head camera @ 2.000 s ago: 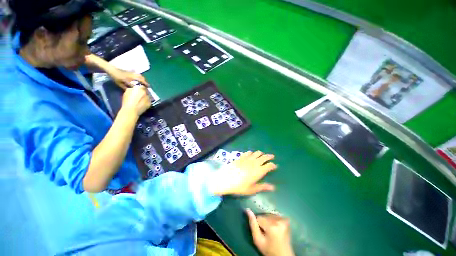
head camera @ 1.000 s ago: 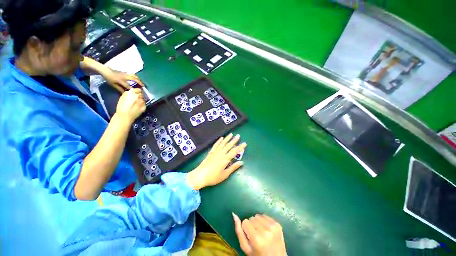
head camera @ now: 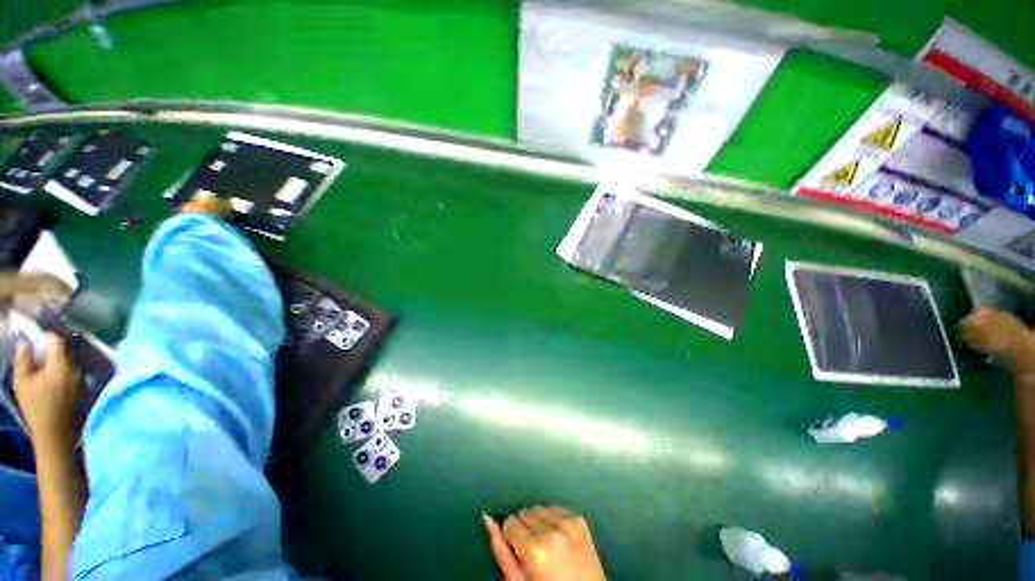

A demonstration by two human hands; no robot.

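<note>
My left arm reaches far to the upper left. My left hand is at the lower left corner of a black panel with white patches; the sleeve hides most of it, so its grip cannot be told. My right hand rests on the bench at the bottom edge, partly cut off, fingers curled, nothing seen in it. Several loose lens pieces lie on the bench between my arm and right hand. The black parts tray with lens pieces is partly hidden under my left sleeve.
Film-covered dark panels lie at the right, one near the rail, one further right. Two white glue bottles lie below them. Other people's hands show at the left and right edge. Two more patched panels lie far left.
My left hand has left the loose lens pieces and moved up and left to the patched panel. The loose pieces are now uncovered. The view has turned right; my right hand stays curled.
</note>
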